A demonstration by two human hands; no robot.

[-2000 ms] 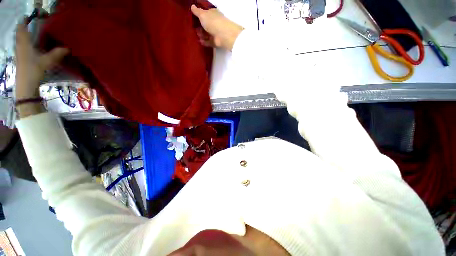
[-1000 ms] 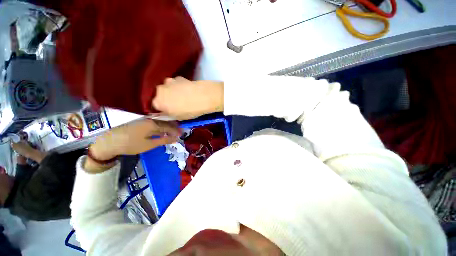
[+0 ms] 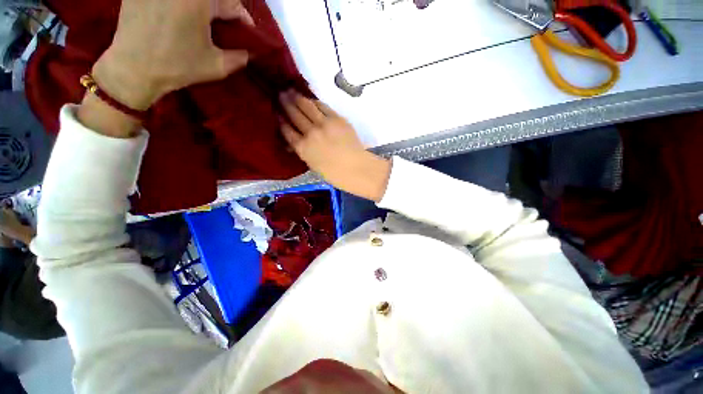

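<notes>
A dark red garment piece (image 3: 231, 135) lies on the left of the white sewing table and hangs over its front edge. My left hand (image 3: 166, 50) is over the upper part of the cloth, fingers bent and spread; whether it grips the cloth is hidden. My right hand (image 3: 327, 142) lies at the cloth's right side near the table edge, its fingertips on the cloth; a grip cannot be made out.
Scissors with orange and red handles (image 3: 574, 71) lie at the upper right, near a green-and-dark thin tool (image 3: 661, 35). A blue bin (image 3: 227, 265) with red pieces and white scraps is below the edge. Red garments (image 3: 640, 208) and plaid cloth (image 3: 663, 315) are heaped at lower right. Another person's arm shows at far left.
My hands were close together at the cloth's lower edge. My left hand has moved up over the cloth, my right hand a little right. The cloth now spreads differently.
</notes>
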